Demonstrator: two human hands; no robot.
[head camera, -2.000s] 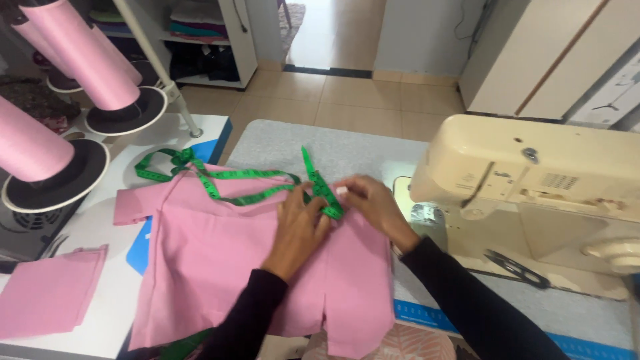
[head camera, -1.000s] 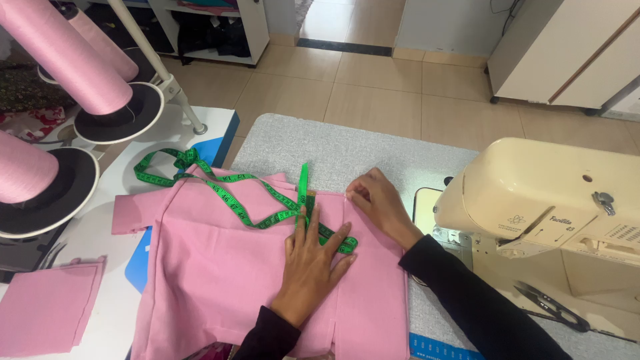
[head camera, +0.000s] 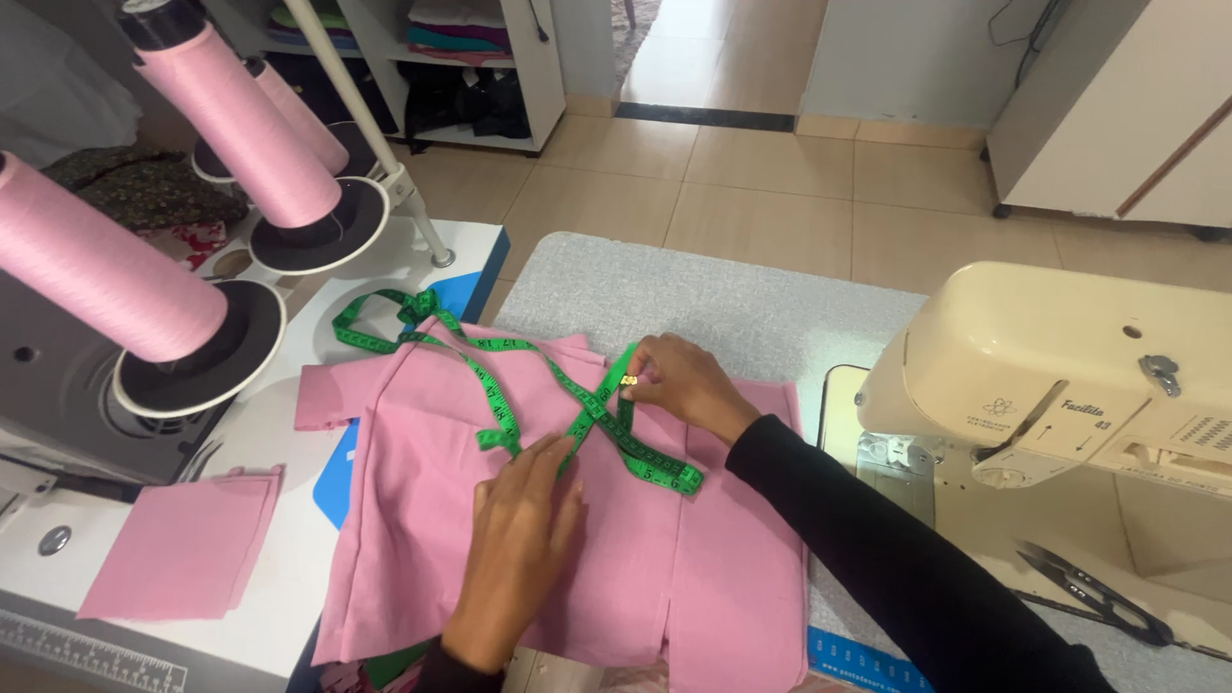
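A pink fabric garment (head camera: 616, 539) lies spread over the grey table top. Across its upper part loops a green measuring tape (head camera: 587, 402), crossing itself near the middle, with its tangled far part at the upper left. My right hand (head camera: 679, 380) pinches the tape's end, which has a gold-coloured metal tip (head camera: 628, 380), at the garment's top edge. Below and left of it, my left hand (head camera: 525, 539) rests on the garment, fingers apart, its fingertips touching the tape.
A cream sewing machine (head camera: 1049, 385) stands at the right, with black thread snips (head camera: 1097, 592) on its bed. At the left are cones of pink thread (head camera: 250, 135) on a stand and folded pink fabric pieces (head camera: 178, 549). A blue ruler strip (head camera: 861, 662) runs along the front edge.
My left hand has moved left and down from the tape's crossing. My right hand, earlier at the garment's top edge, now holds the tape's metal-tipped end.
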